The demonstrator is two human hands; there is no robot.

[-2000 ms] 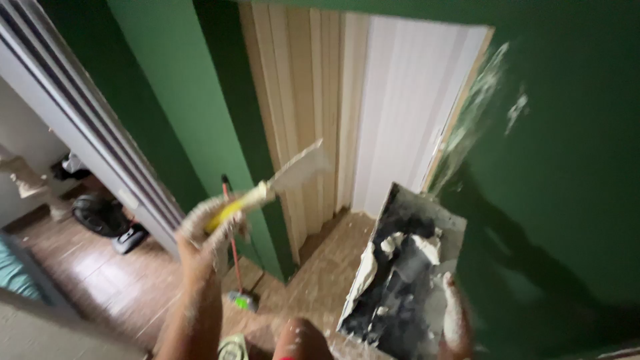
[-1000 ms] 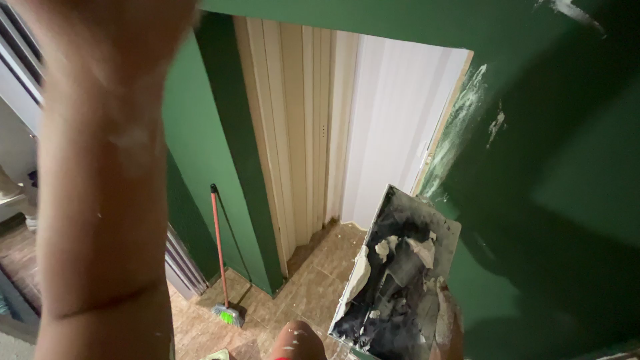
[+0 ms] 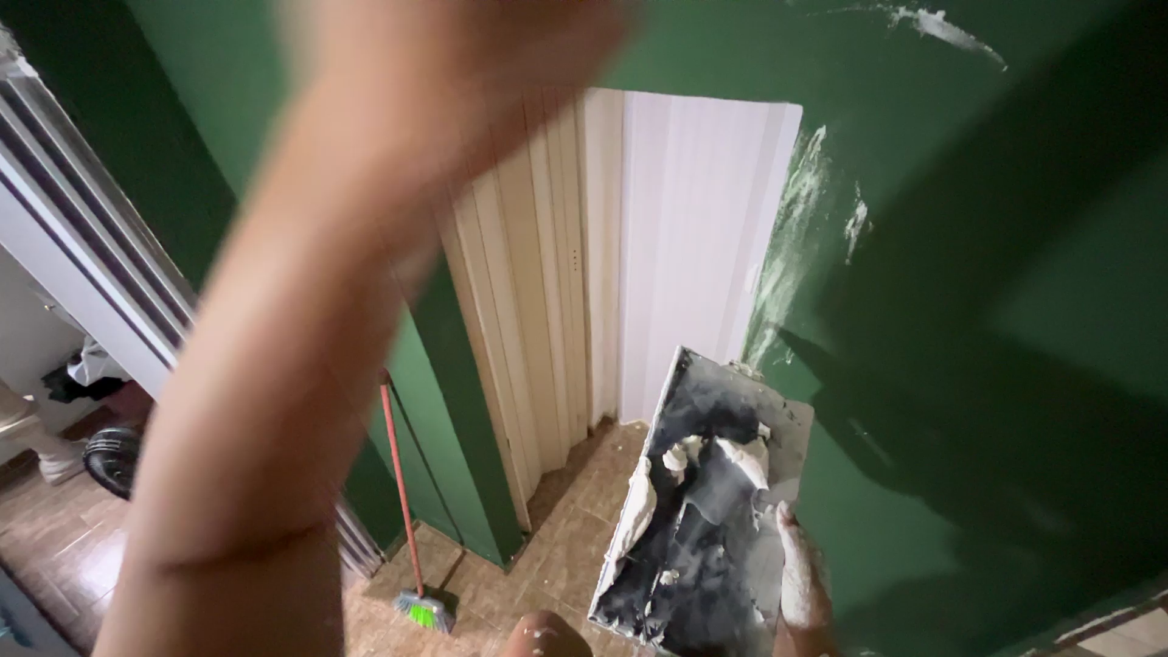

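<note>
My left hand (image 3: 456, 55) is raised at the top edge, badly blurred and partly cut off by the frame; its fingers and anything in them cannot be made out. The left forearm crosses the left half of the view. Low on the right, my right hand (image 3: 803, 570) grips a rectangular plasterer's hawk or trowel-like plate (image 3: 721, 520) by its right side, with the thumb, coated in white, on top. Lumps of white filler (image 3: 744, 461) and dark smears lie on the plate. White filler streaks (image 3: 789, 246) mark the green wall (image 3: 922, 228) beside the doorway.
A cream folding door (image 3: 520, 301) and a white panel (image 3: 689, 237) stand in the opening. A broom (image 3: 401, 493) with a red handle leans at the green corner. A black round object (image 3: 111, 461) sits on the tiled floor at left. The person's knee (image 3: 543, 634) shows at the bottom.
My left hand has gone up from the lower left, where it held a yellow-handled putty knife two seconds ago. A white smear high on the wall shows more fully. My right hand still holds the plate.
</note>
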